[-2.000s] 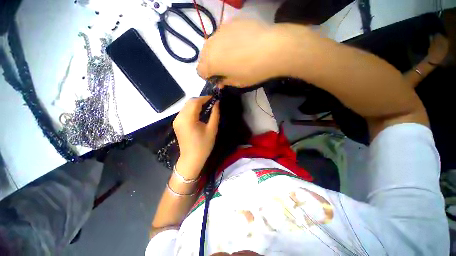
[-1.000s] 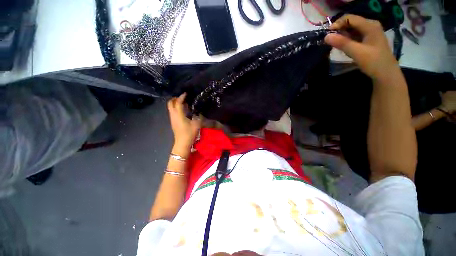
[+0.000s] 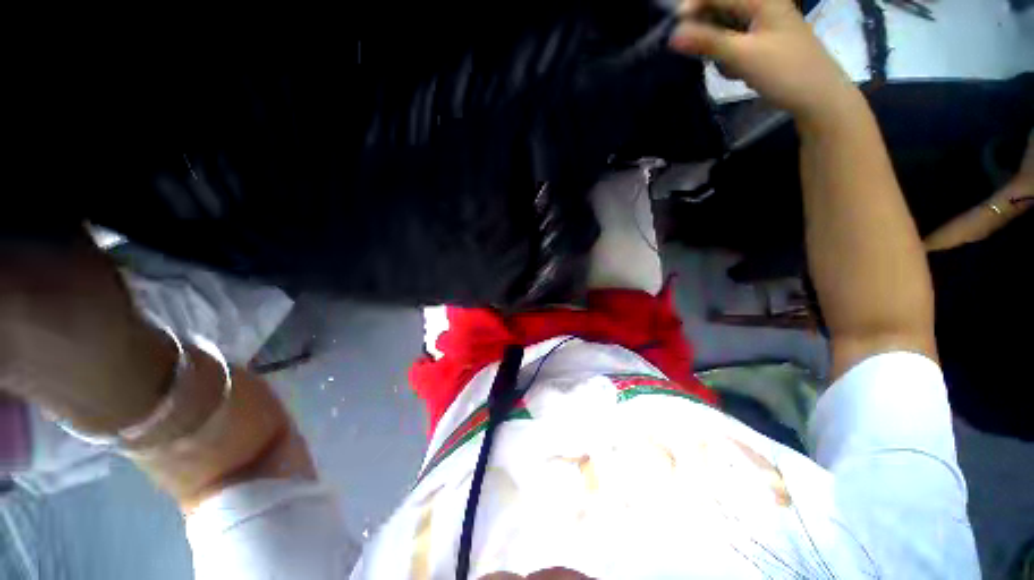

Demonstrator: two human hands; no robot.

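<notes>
The large black bag piece (image 3: 340, 147) is spread and motion-blurred across the upper left and middle, hiding most of the table. Blurred white glints show on it, and shiny trim (image 3: 550, 244) hangs near its lower middle. My right hand (image 3: 754, 45) is at the top, right of centre, with thumb and fingers pinching the piece's upper right edge. My left hand (image 3: 68, 334) is large, dark and blurred at the left edge, by the piece's lower left border. Its fingers cannot be made out, so its grip is unclear.
A white table part (image 3: 952, 45) with a dark trim strip (image 3: 873, 40) shows at top right. Another person's forearm (image 3: 975, 227) is at the right. Red cloth (image 3: 476, 340) lies on my lap. A black cable (image 3: 488, 442) runs down my shirt.
My left hand has moved far left and nearer the camera. The black piece has spread up and left, covering the phone and chain. My right hand has shifted slightly left and up.
</notes>
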